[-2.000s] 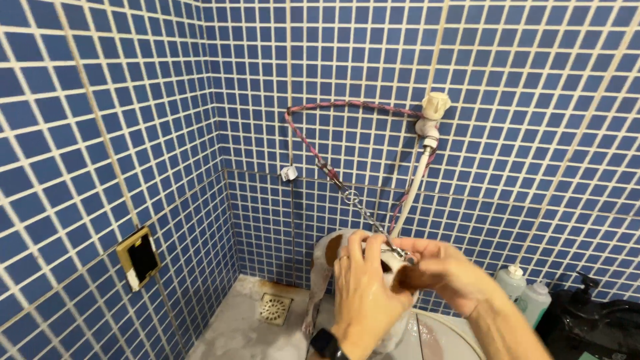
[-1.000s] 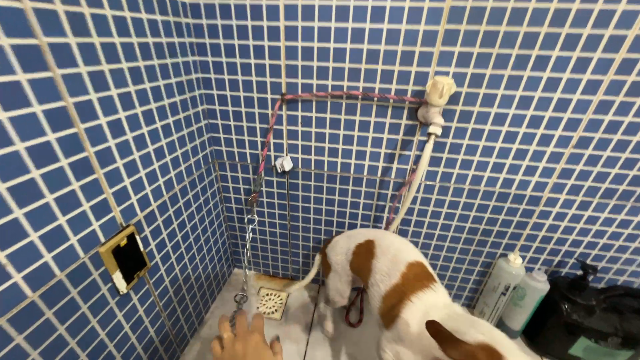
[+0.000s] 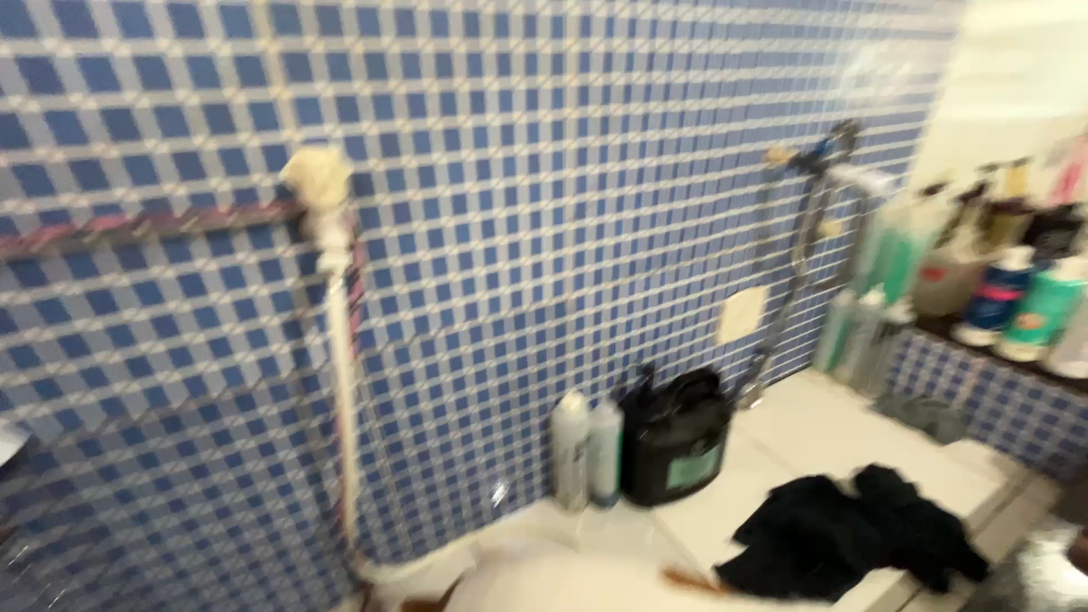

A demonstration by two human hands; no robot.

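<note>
Neither of my hands shows in the blurred head view now. At its bottom edge lies part of a white dog's body (image 3: 578, 582) with brown patches; its head cannot be made out. A pink and dark braided leash (image 3: 153, 225) runs leftward from a cream-coloured tap (image 3: 321, 178) on the tiled wall. From that tap a white hose (image 3: 343, 382) hangs down to the ledge. The chain end of the leash is hidden from view.
Two bottles (image 3: 571, 450) and a black jug (image 3: 676, 438) stand against the wall. A black cloth (image 3: 841, 535) lies on the pale ledge. Farther right are a shower hose (image 3: 795, 280) and a shelf (image 3: 977, 348) with several bottles.
The view has swung far to the right. My hand, seen low in the frame a second ago, is out of view, and the black cloth and bottle shelf now show.
</note>
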